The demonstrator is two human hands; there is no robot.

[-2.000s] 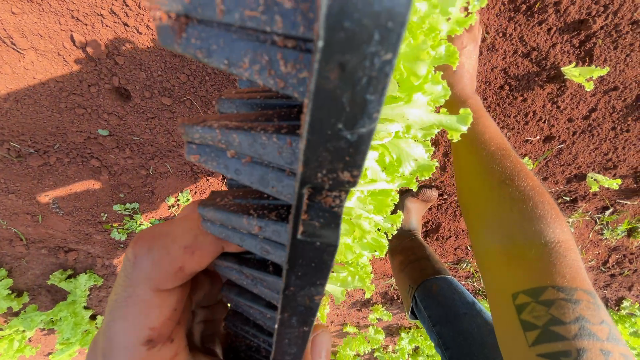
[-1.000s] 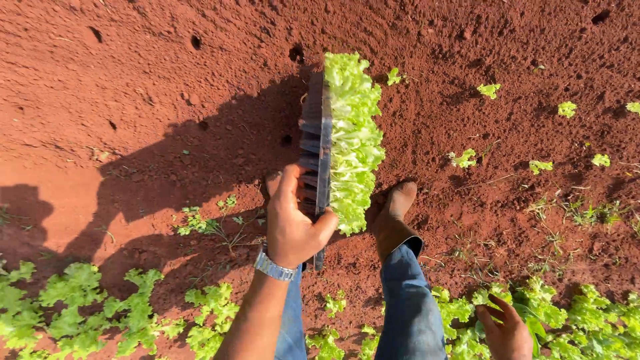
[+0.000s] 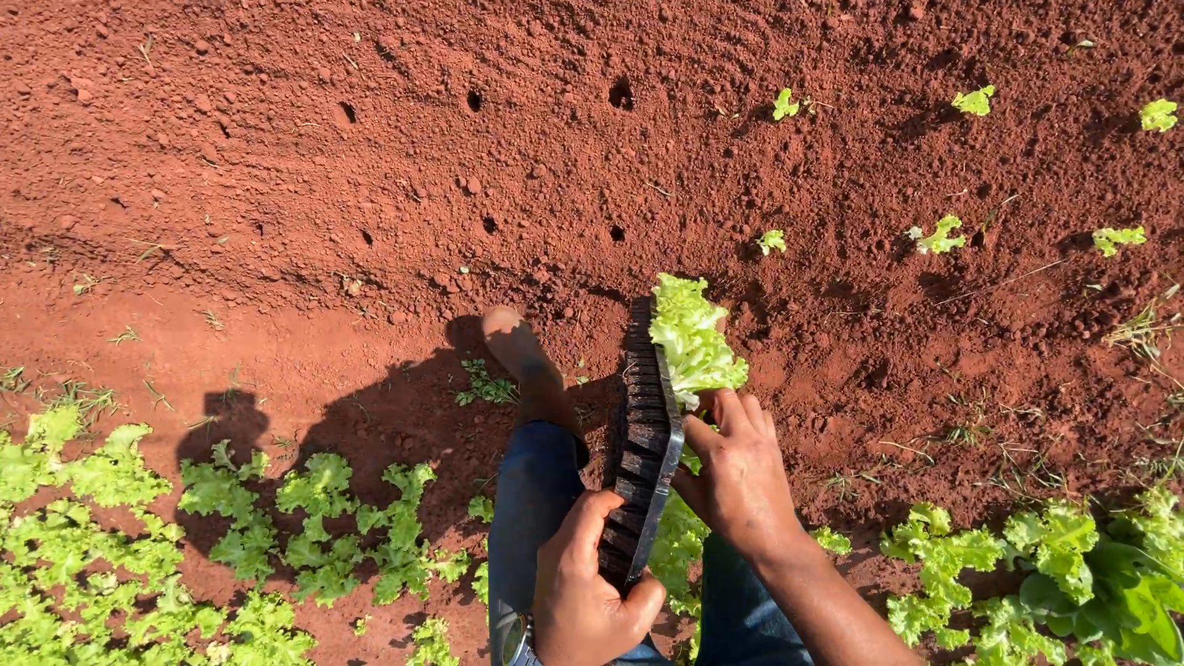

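Observation:
A black plastic seedling tray [image 3: 668, 444] is tilted on its side in front of my legs, its tapered cells facing left. Green lettuce seedlings [image 3: 694, 342] stick out of its right face. My left hand [image 3: 592, 578] grips the tray's lower end, with thumb and fingers on either side. My right hand [image 3: 735, 462] is at the leafy face, fingers bent among the seedlings near the middle of the tray. Its fingertips are partly hidden by leaves and the tray edge, so whether they pinch a seedling cannot be told.
Red soil with small planting holes [image 3: 621, 93] lies ahead. Small lettuce seedlings [image 3: 973, 101] stand in rows at the upper right. Larger lettuce plants [image 3: 319, 486] grow at the lower left and lower right. My bare foot [image 3: 511, 338] is left of the tray.
My right hand has come from the lower right, away from the tray, to the seedlings. The tray now sits lower in view, still in my left hand. The view has shifted.

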